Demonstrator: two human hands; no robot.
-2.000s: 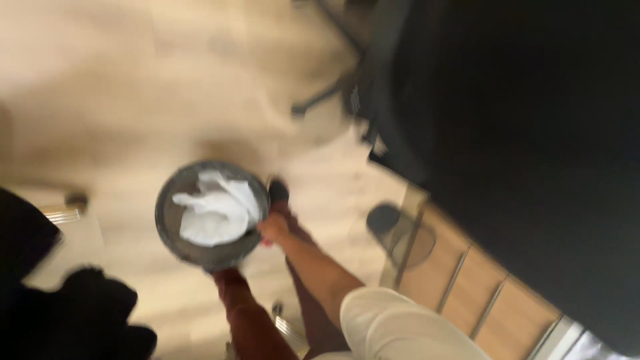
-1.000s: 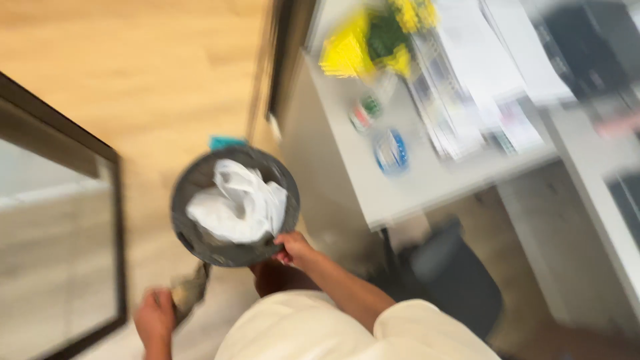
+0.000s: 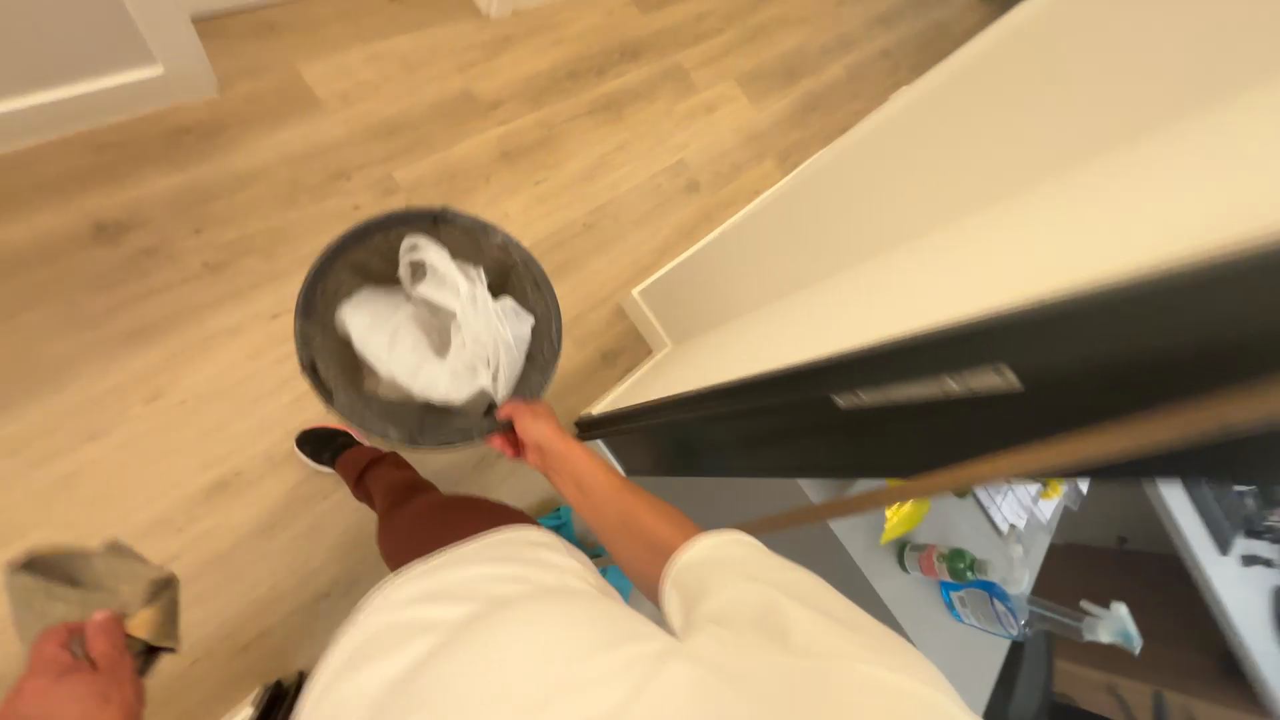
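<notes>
A round dark grey waste bin [image 3: 430, 425] is out in front of me above the wood floor, its mouth facing up. Inside it lies a crumpled white plastic bag [image 3: 430, 335] with a looped handle. My right hand [image 3: 528, 432] grips the bin's rim at its near right side. At the lower left, my left hand [image 3: 80, 665] holds a brownish-grey crumpled thing, perhaps a cloth or a paper bag [image 3: 85, 590]; its exact kind cannot be told.
A dark door frame with a metal strike plate [image 3: 928, 386] and a cream wall [image 3: 850, 240] stand on my right. Beyond the frame, a grey desk [image 3: 870, 540] holds a green bottle [image 3: 940, 562] and a spray bottle [image 3: 985, 608]. A white-trimmed panel [image 3: 185, 60] is at the upper left.
The view has moved from beside an office chair, past the desk, to the doorway. My right hand has kept hold of the bin throughout. My left hand came into sight one second ago, holding the brownish thing.
</notes>
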